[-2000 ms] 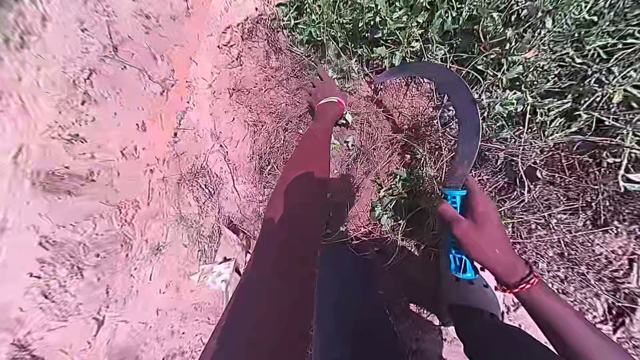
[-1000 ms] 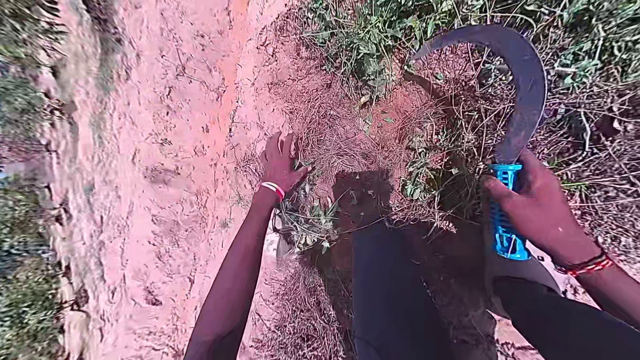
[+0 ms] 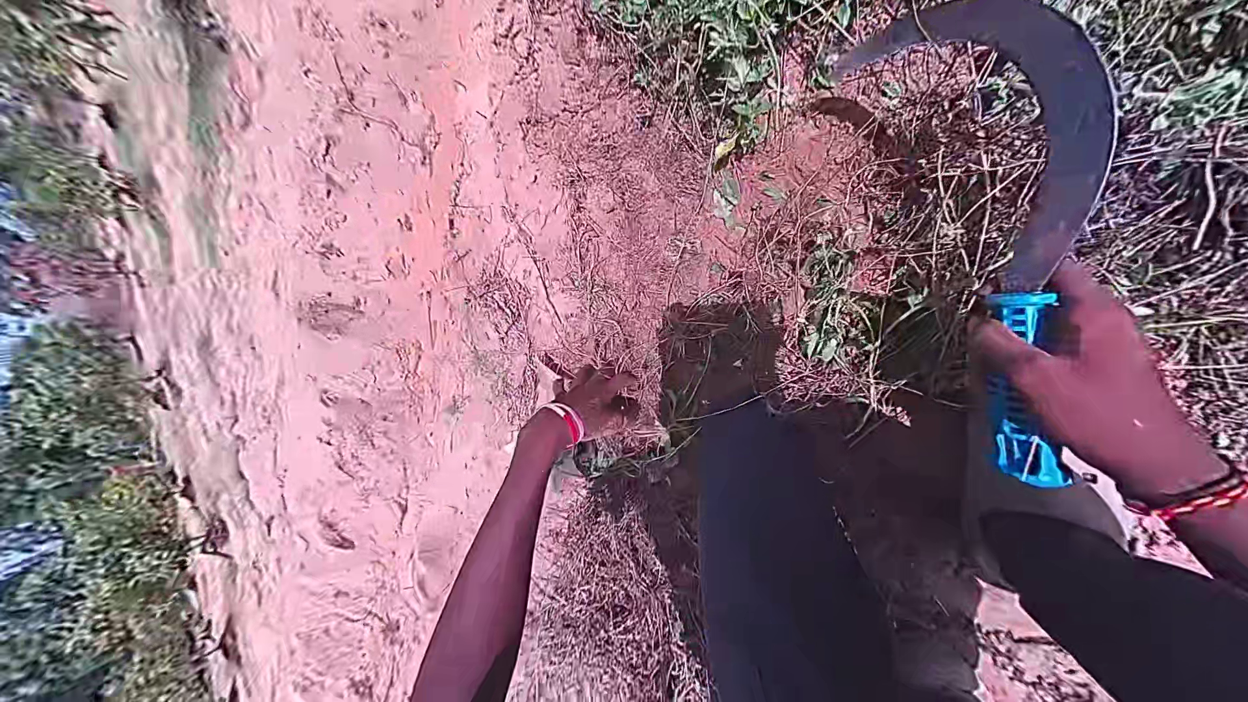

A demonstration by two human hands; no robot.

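Observation:
My right hand [image 3: 1092, 380] is closed around the blue plastic handle [image 3: 1024, 390] of a sickle. The sickle's dark curved blade [image 3: 1077, 127] arcs up and to the left over dry stems, its tip above bare soil. My left hand [image 3: 597, 398], with a white and red band at the wrist, is low over the ground at centre, fingers bent downward beside cut weeds and dry grass [image 3: 624, 453]. Its fingertips are partly hidden, so whether it grips any stems cannot be told. Uprooted vines with green leaves [image 3: 829, 312] lie between the two hands.
Green weeds [image 3: 721, 49] grow along the top and upper right. Reddish bare soil [image 3: 370, 292] stretches to the left, with bushes [image 3: 78, 419] beyond its edge. My dark-clothed legs [image 3: 780, 565] are at the bottom, near a heap of dry grass [image 3: 604, 595].
My left hand has moved from near the green weeds back toward my legs, and its spread fingers are now bent. The sickle stays in my right hand. The view has shifted left.

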